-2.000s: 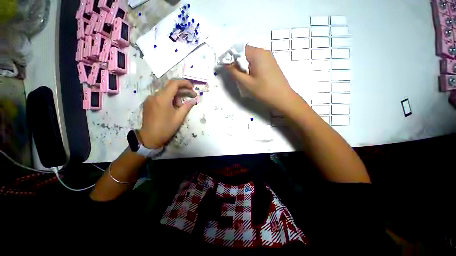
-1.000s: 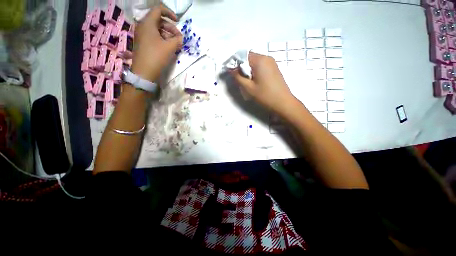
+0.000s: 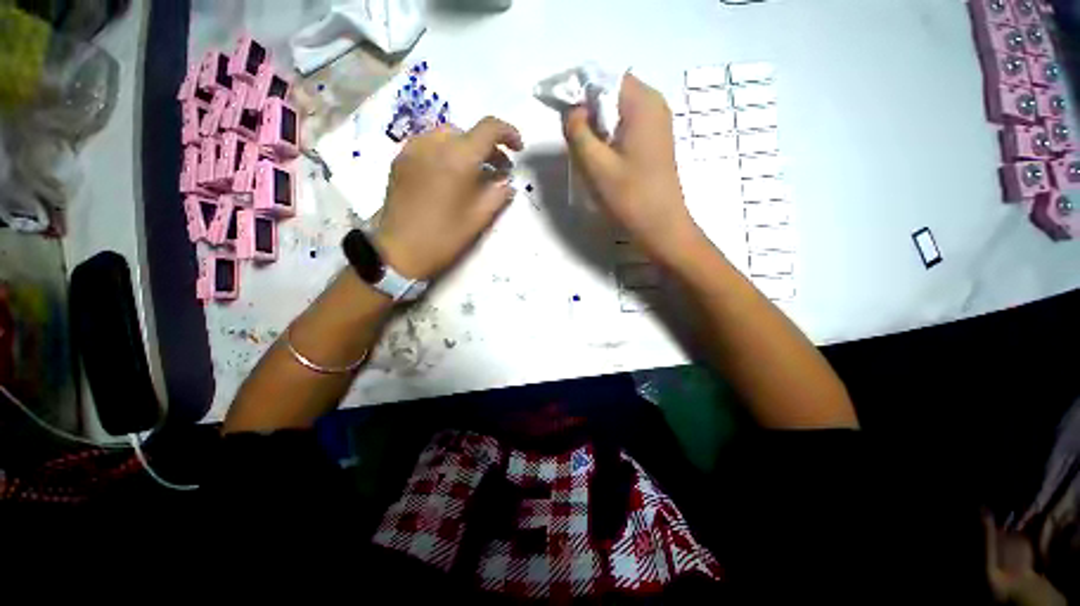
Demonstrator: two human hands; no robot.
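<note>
My right hand [image 3: 640, 166] is shut on a crumpled white wipe [image 3: 580, 92] above the white bench top. My left hand [image 3: 448, 187] is just left of it, lower, with thumb and fingers curled near each other. Whether it holds something small between the fingertips I cannot tell. The hands are apart. Rows of black-outlined windows [image 3: 758, 160] lie on the bench right of my right hand, partly hidden by the hand and forearm.
Pink units [image 3: 276, 187] are piled at the left; more pink units [image 3: 1028, 107] stand at far right. Blue scraps [image 3: 417, 107] lie beyond my left hand. A spare white cloth [image 3: 355, 30] is at the far side. A single window [image 3: 926, 247] lies right. A black device [image 3: 113, 343] sits far left.
My left hand has come back from the blue scraps toward my right hand. The pink-edged piece seen earlier between the hands is no longer visible. My right hand still holds the wipe, slightly farther out.
</note>
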